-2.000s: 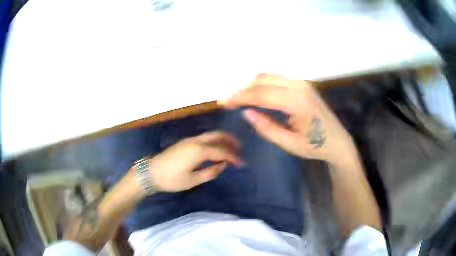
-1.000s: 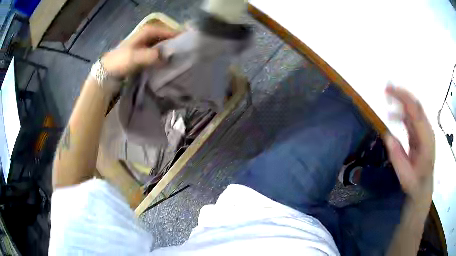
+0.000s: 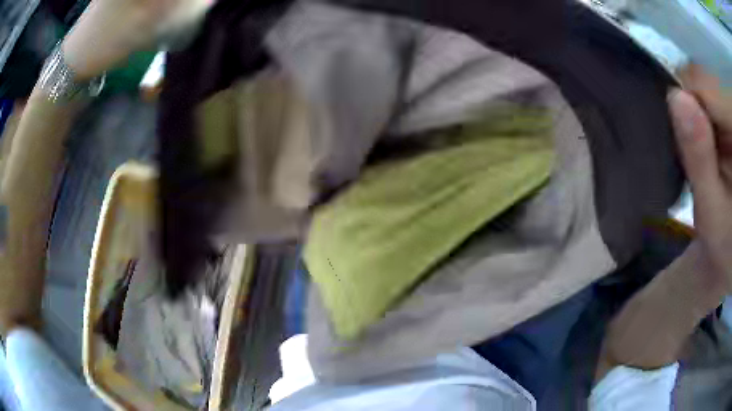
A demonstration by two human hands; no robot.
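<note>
A large taupe-grey garment panel [image 3: 498,297] with a dark brown band is spread between my hands, raised above my lap. An olive-yellow pocket bag [image 3: 425,217] hangs across its middle, and a beige cloth piece [image 3: 277,144] shows at its left. My left hand [image 3: 120,32] is at the upper left, blurred, by the panel's dark top corner; its fingers are cut off or hidden at the top edge. My right hand [image 3: 710,152] is at the right edge, partly cut off, gripping the dark band with its thumb on the near side.
A wooden-framed bin [image 3: 100,281] with crumpled grey cloth [image 3: 172,321] in it stands low at the left. Grey floor shows beside it. A small part of the white table shows behind the cloth at the upper right.
The left hand has lifted cloth from over the bin and moved up. The right hand, empty before, has taken hold of it. The panel is now spread wide, showing the olive-yellow piece.
</note>
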